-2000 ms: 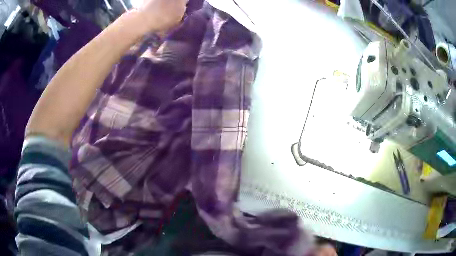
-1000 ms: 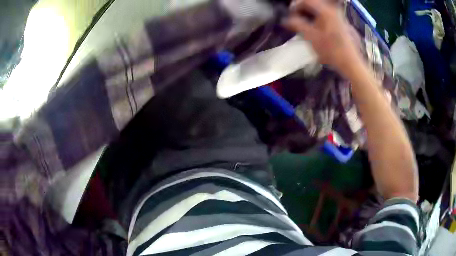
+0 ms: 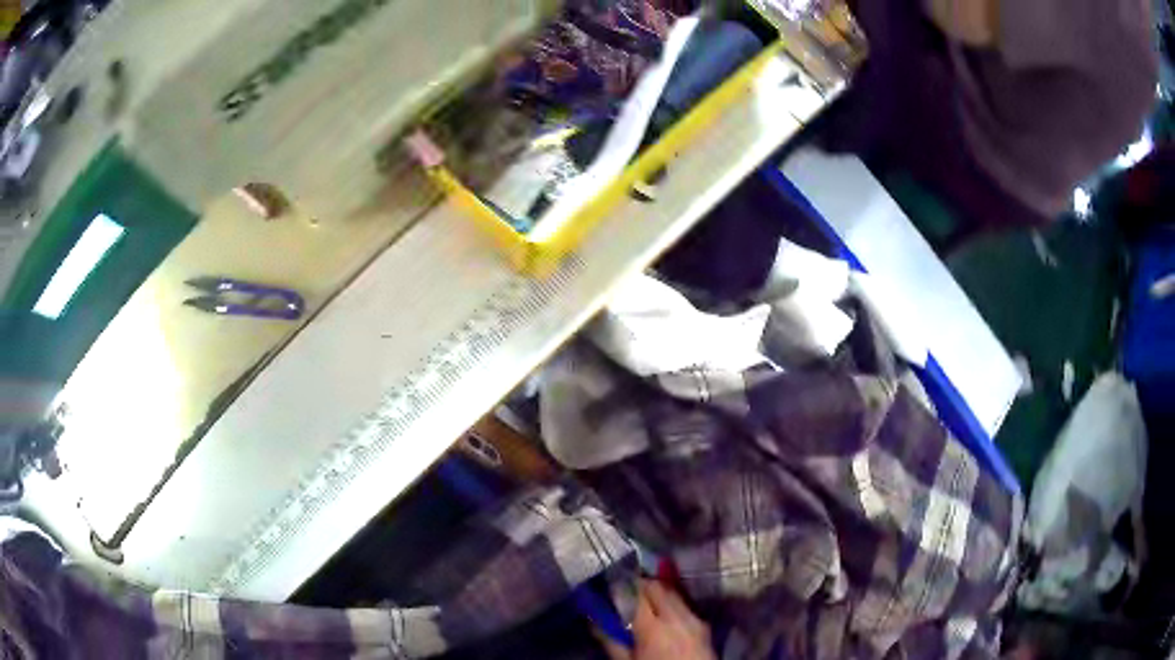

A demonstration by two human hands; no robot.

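Purple, white and grey plaid fabric (image 3: 303, 629) runs along the bottom from the left to the middle, below the machine table's front edge. My right hand (image 3: 664, 628) is at the bottom edge, partly cut off, with its fingertips closed on the end of this fabric. A large crumpled plaid heap (image 3: 799, 490) lies right of my hand, with limp white pieces (image 3: 689, 333) at its top. My left hand is not in view.
The machine head's green panel (image 3: 97, 264) is at the left. Purple thread snips (image 3: 245, 299) lie on the bed. A yellow box (image 3: 657, 148) holds scraps at the table edge. A blue-edged tray (image 3: 966, 419) stands behind the heap.
The view has swung from my lap back to the table's right end. My right hand, raised over the white piece before, is now low at the plaid fabric. My forearm has left view.
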